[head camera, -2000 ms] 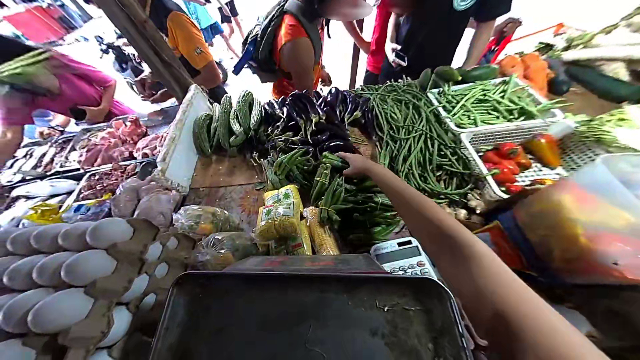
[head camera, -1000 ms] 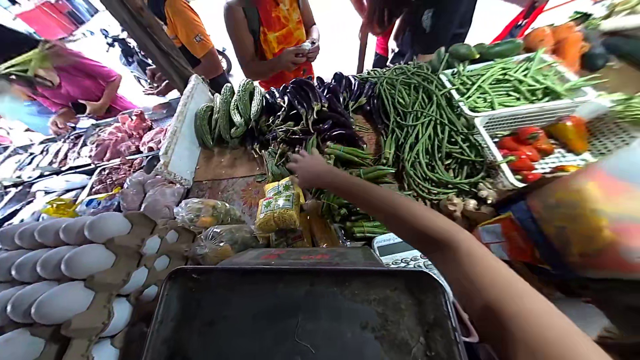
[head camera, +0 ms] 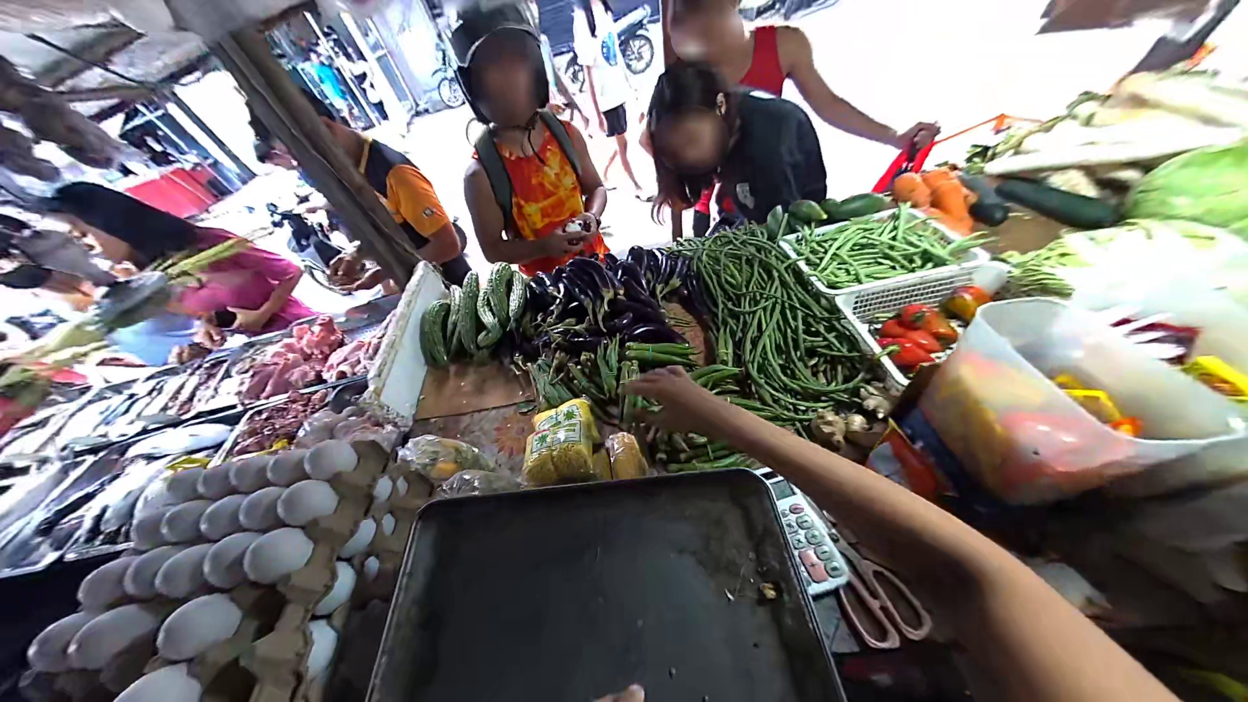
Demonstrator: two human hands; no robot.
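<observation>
My right hand (head camera: 671,395) reaches over the stall and touches a bundle of okra (head camera: 634,385); whether its fingers grip it is hard to tell. Of my left hand only a fingertip (head camera: 624,694) shows, at the bottom edge over a dark metal tray (head camera: 585,585). Yellow noodle packs (head camera: 559,444) lie between the tray and the okra. Purple eggplants (head camera: 595,297) are heaped behind, with ridged gourds (head camera: 473,317) to their left and long green beans (head camera: 780,322) to the right. A calculator (head camera: 811,546) and scissors (head camera: 882,600) lie right of the tray.
Egg cartons (head camera: 224,546) stand at the left, with meat (head camera: 302,361) and fish trays beyond. At the right are a basket of peppers (head camera: 912,336), a crate of green beans (head camera: 877,249) and a plastic tub (head camera: 1063,429). Several people stand across the stall.
My right hand has moved over the vegetables and is now at the okra bundles. A person in dark clothes now leans over the far edge. The view has tilted up.
</observation>
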